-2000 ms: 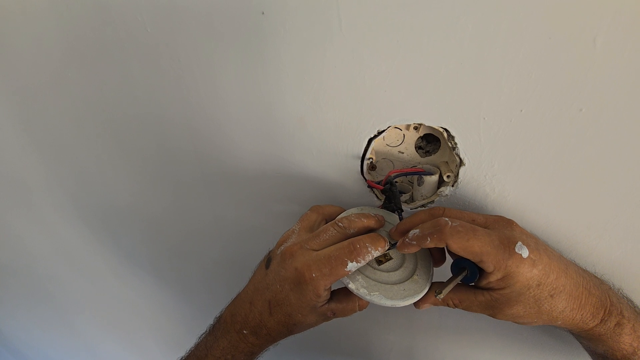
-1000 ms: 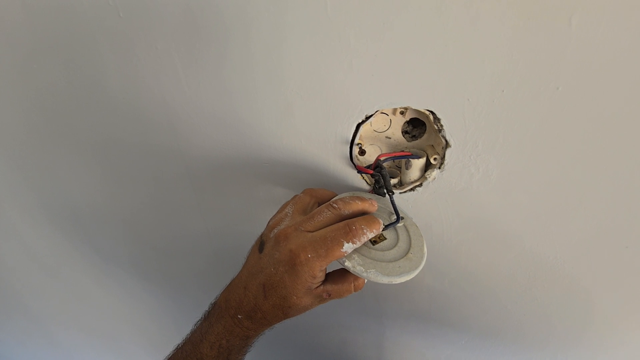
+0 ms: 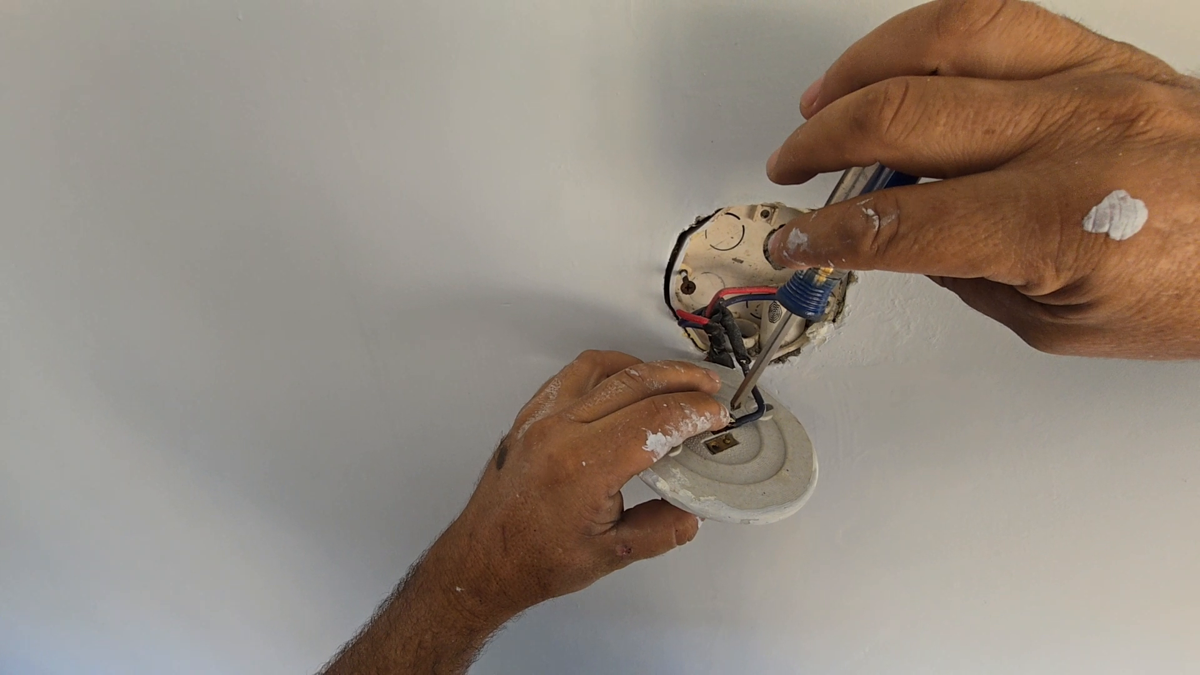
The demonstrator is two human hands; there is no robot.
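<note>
My left hand [image 3: 600, 469] grips the left side of a round, pale ceiling fitting base [image 3: 769, 473], fingers across its face and thumb at its edge. A small brass terminal [image 3: 722, 442] shows near the middle. Above the fitting, my right hand [image 3: 994, 178] holds a screwdriver with a blue handle [image 3: 808, 292]. The metal shaft [image 3: 767, 361] slants down to the fitting beside my left fingertips, where a dark wire [image 3: 757, 405] bends onto it. Whether the tip sits in a screw cannot be told.
Behind the fitting a round junction box [image 3: 741, 239] is recessed in a ragged hole in the painted surface [image 3: 328, 234]. Red and dark wires [image 3: 741, 292] come out of it, some wrapped in black tape [image 3: 724, 333]. My right index finger covers part of the box.
My right hand was at the fitting two seconds ago, out of view one second ago, and is now back at the upper right with the screwdriver. My left hand keeps hold of the fitting.
</note>
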